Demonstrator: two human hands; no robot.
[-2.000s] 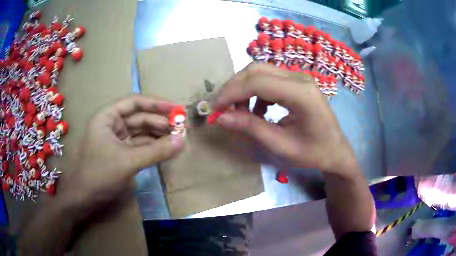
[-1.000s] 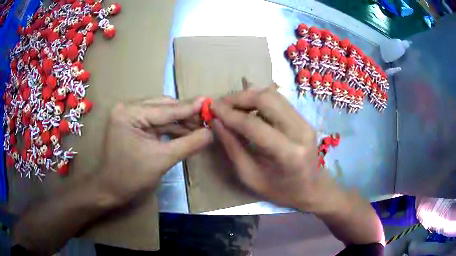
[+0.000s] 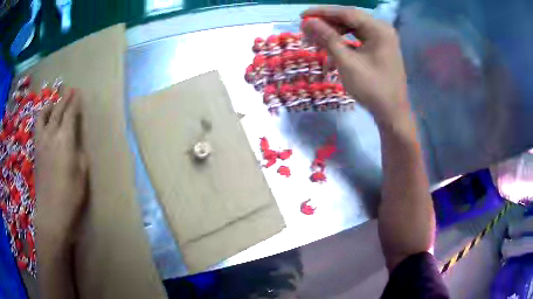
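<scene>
My left hand (image 3: 61, 157) lies at the left edge, its fingertips at the jumbled heap of red-haired figurines (image 3: 17, 169); whether it grips one is hidden. My right hand (image 3: 362, 58) is raised over the back of the neat rows of figurines (image 3: 298, 64), its thumb and finger closed on a small red piece, apparently a figurine's head; the rest is hidden. A small whitish glue pot (image 3: 201, 150) stands on the cardboard pad (image 3: 216, 198) with a dark smear beside it. Loose red hair pieces (image 3: 270, 153) lie on the metal right of the pad.
A long cardboard sheet (image 3: 108, 146) runs between heap and pad. A hazy grey panel (image 3: 461, 87) stands at the right. A green surface (image 3: 216, 13) lies beyond the metal tabletop's back edge. Yellow-black floor tape (image 3: 476, 236) shows lower right.
My hands have parted from over the pad, the left to the heap, the right up to the rows. The view has shifted, and the glue pot and hair pieces are now uncovered.
</scene>
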